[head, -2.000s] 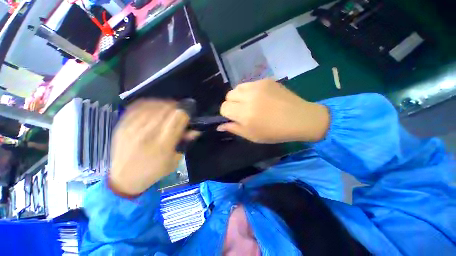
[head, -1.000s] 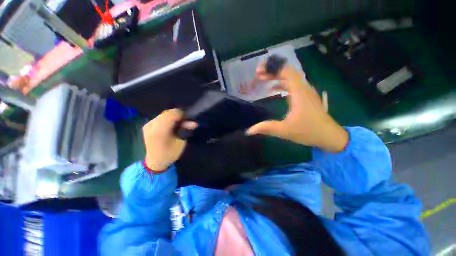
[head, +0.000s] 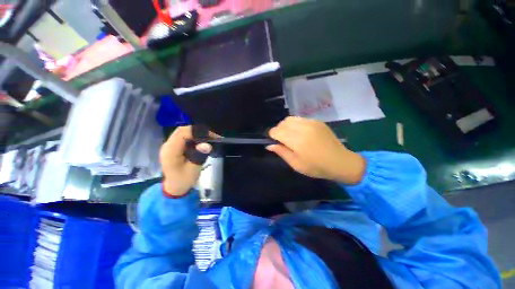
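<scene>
A thin dark panel, seen edge-on, looks like a tablet back cover [head: 240, 140] and spans between my hands in front of my chest. My left hand [head: 182, 161] grips its left end, with black sleeves on the thumb and a fingertip. My right hand [head: 316, 148] pinches its right end between thumb and fingers. Behind it stands a stack of black trays [head: 230, 101] with a white sheet edge. Below the panel is a dark surface whose details I cannot tell.
A pile of wrapped covers [head: 99, 124] stands at left beside a small blue box [head: 170, 112]. Blue plastic bins [head: 84, 248] are at lower left. Paper with red specks [head: 316, 104], a pale stick [head: 400, 134] and a black device [head: 446, 93] lie on the green bench at right.
One second ago my right hand was open over the paper, fingers blurred near a small dark thing. It now grips the panel's right end, and the panel has turned from tilted to edge-on.
</scene>
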